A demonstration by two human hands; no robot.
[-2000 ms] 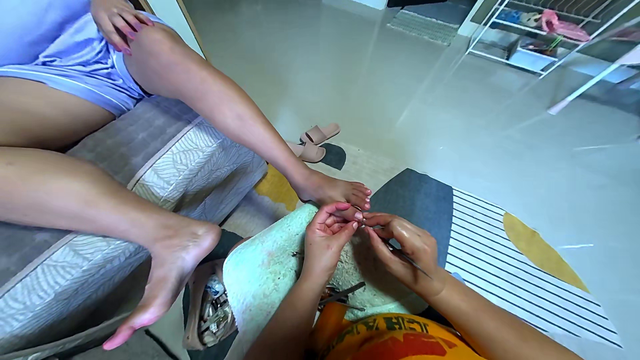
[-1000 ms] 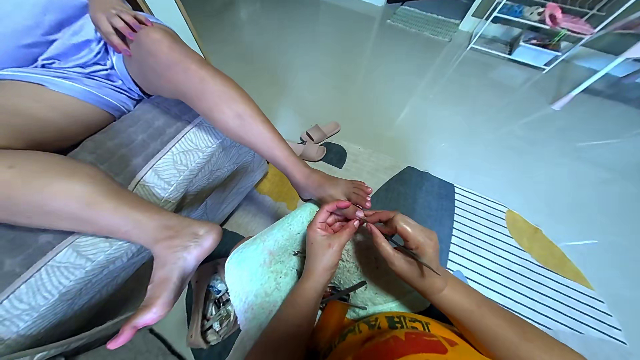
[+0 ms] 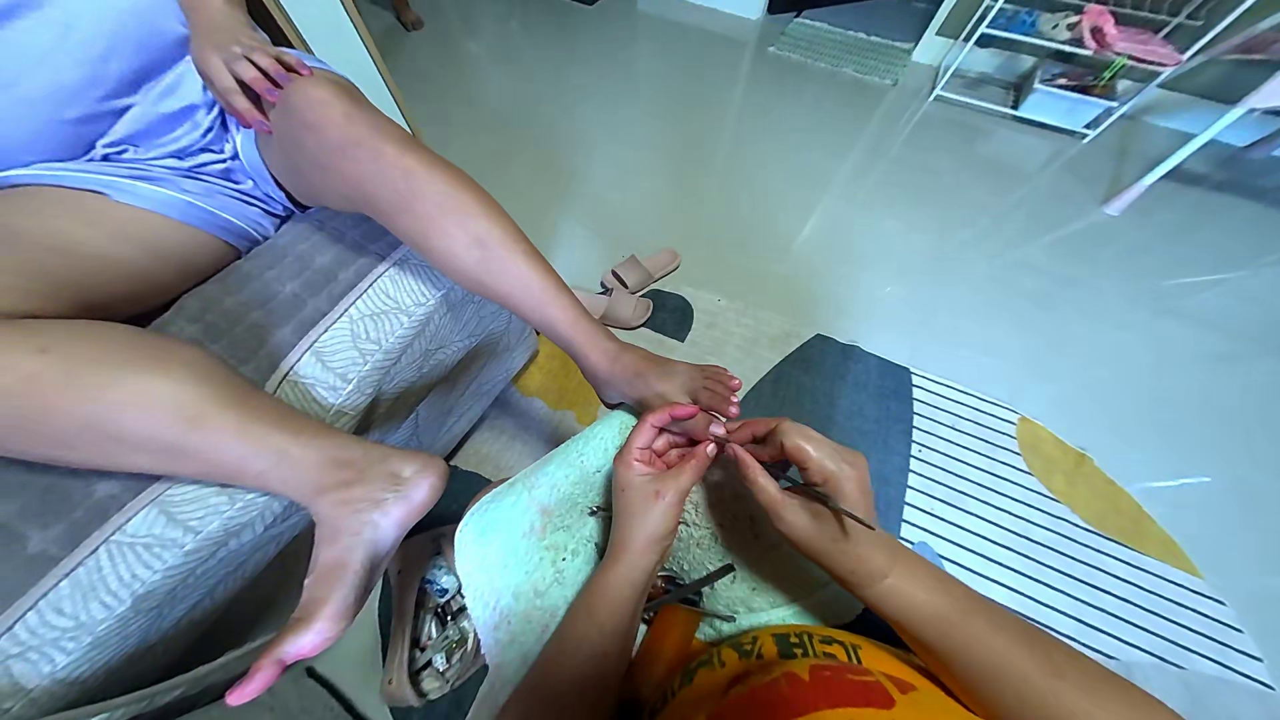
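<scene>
A seated person's bare foot (image 3: 665, 385) rests at the far edge of a light green towel (image 3: 540, 535) over my lap. My left hand (image 3: 655, 475) holds that foot's big toe between its fingers. In my right hand (image 3: 800, 475) is a thin dark metal tool (image 3: 830, 502), its tip hidden by the fingertips at the toenail. The fingertips of both hands nearly meet there. On the towel between my forearms lie a dark flat strip (image 3: 690, 588), perhaps a nail file, and other small tools. The person's other foot (image 3: 345, 545) hangs at the left, toes down.
A cushioned bed or couch (image 3: 340, 330) supports the person. Below the towel's left side stands an open bag (image 3: 435, 640) of small bottles. Beige slippers (image 3: 640, 270) lie beyond the foot on a patterned rug (image 3: 1060, 520). A white rack (image 3: 1040, 100) stands at the far right.
</scene>
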